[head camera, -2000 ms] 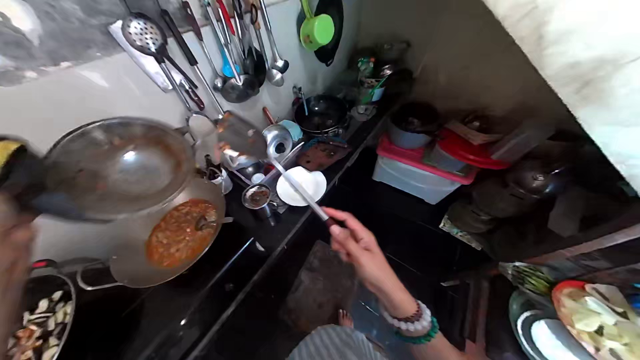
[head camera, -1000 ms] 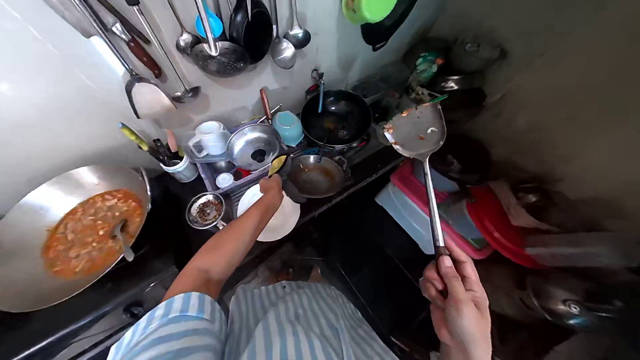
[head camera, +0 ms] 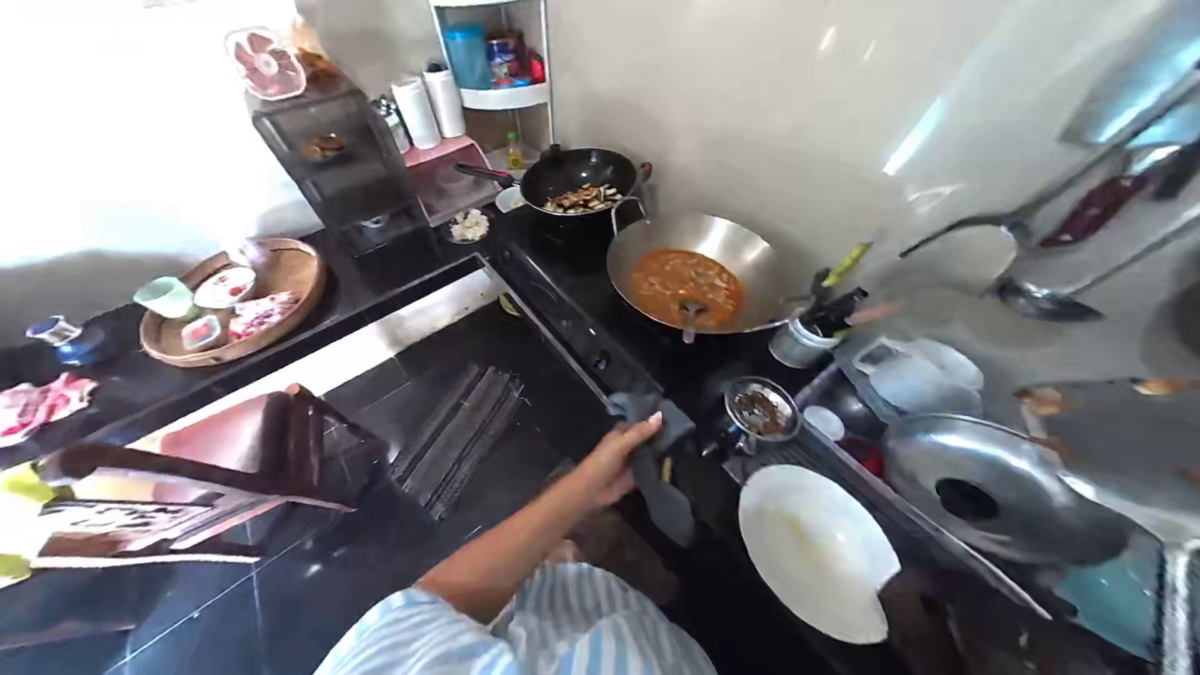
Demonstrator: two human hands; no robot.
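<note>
My left hand (head camera: 614, 461) grips a dark grey cloth (head camera: 667, 502) at the counter's front edge. Out of view is my right hand; a turner's broad metal blade (head camera: 1116, 427) with food scraps stands at the far right, its handle running down out of the frame. A large steel wok (head camera: 750, 258) on the stove holds orange-red stew (head camera: 689, 281) with a ladle in it. Behind it, a black frying pan (head camera: 577, 173) contains browned pieces. A white plate (head camera: 814, 553) lies right of the cloth, below a small strainer (head camera: 761, 410) with dark bits.
A steel lid (head camera: 1003, 487) and white cups (head camera: 923, 375) crowd the right side, below hanging ladles (head camera: 1050, 302). A utensil holder (head camera: 803, 345) stands beside the wok. On the left counter sits a woven tray (head camera: 281, 272) with bowls. A wooden chair (head camera: 272, 469) stands at lower left.
The view has swung far to the left. My left hand has left the small pan by the lid and now holds the cloth. My right hand, seen before with the turner, is out of view.
</note>
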